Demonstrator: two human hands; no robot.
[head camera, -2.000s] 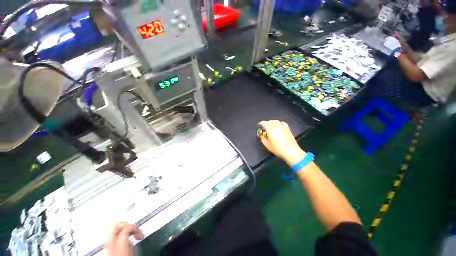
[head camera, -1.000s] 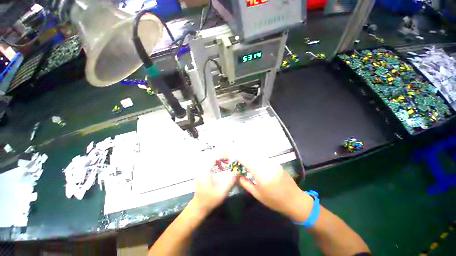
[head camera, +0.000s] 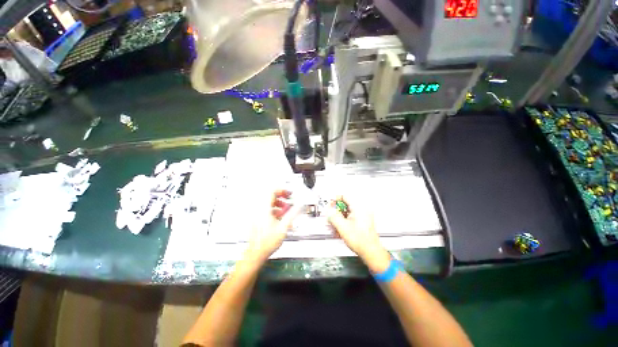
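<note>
My left hand (head camera: 272, 227) is at the left side of the small soldering fixture (head camera: 312, 211), with something pale at its fingertips, too blurred to name surely. My right hand (head camera: 354, 227) is at the fixture's right side and holds a small green circuit board (head camera: 341, 207) with yellow parts. The black soldering head (head camera: 300, 129) with a teal band stands upright just above and behind the fixture. The machine base plate (head camera: 400, 203) lies under both hands.
White parts (head camera: 146, 200) lie in a loose pile at left. A black tray (head camera: 498, 179) at right bears one small cluster of boards (head camera: 524, 243). A full board tray (head camera: 583, 162) stands beyond. A fume hood (head camera: 247, 47) hangs above; a temperature controller (head camera: 474, 30) is upper right. Cardboard box (head camera: 101, 315) below.
Both hands were together at the base plate's front edge; they have moved apart and forward to either side of the fixture. Earlier, my right hand was over the black tray. The view has turned left.
</note>
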